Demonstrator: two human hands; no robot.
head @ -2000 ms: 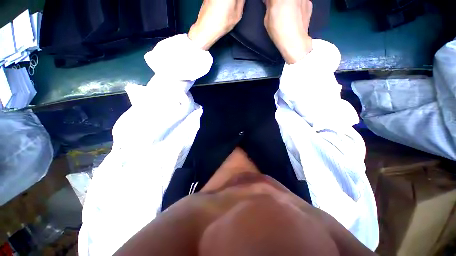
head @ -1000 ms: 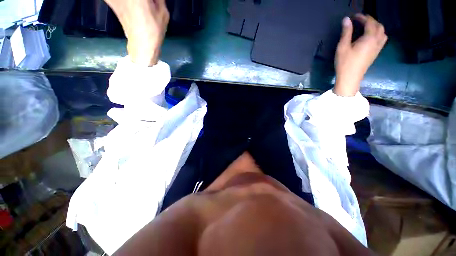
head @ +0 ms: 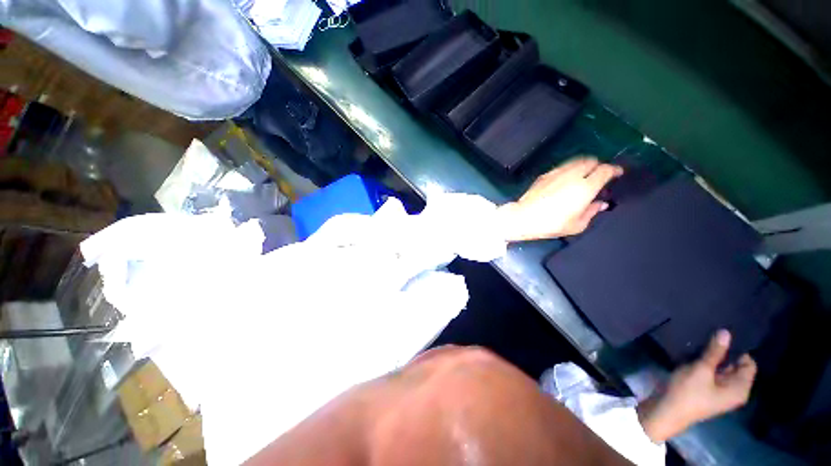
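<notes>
A flat matte black blank (head: 651,259) with slits and notches along its edges lies on the dark-green bench, overlapping more black sheet at its lower right. My left hand (head: 563,200) is at the blank's left edge, thumb and fingers apart. My right hand (head: 703,390) is at the blank's lower edge, thumb up and fingers bent; whether it pinches a flap is unclear. Several formed black open cases (head: 524,123) stand in an overlapping row beyond my left hand.
White cards (head: 290,20) with small metal rings lie at the bench's far end. A blue container (head: 337,207) is below the bench's near edge. Cartons (head: 159,410) are on the floor at lower left. A neighbour's pale sleeve (head: 182,55) is at upper left.
The view has turned, bringing the case row more fully into sight. My left hand has moved from the case row to the blank. My right hand remains beside the blank.
</notes>
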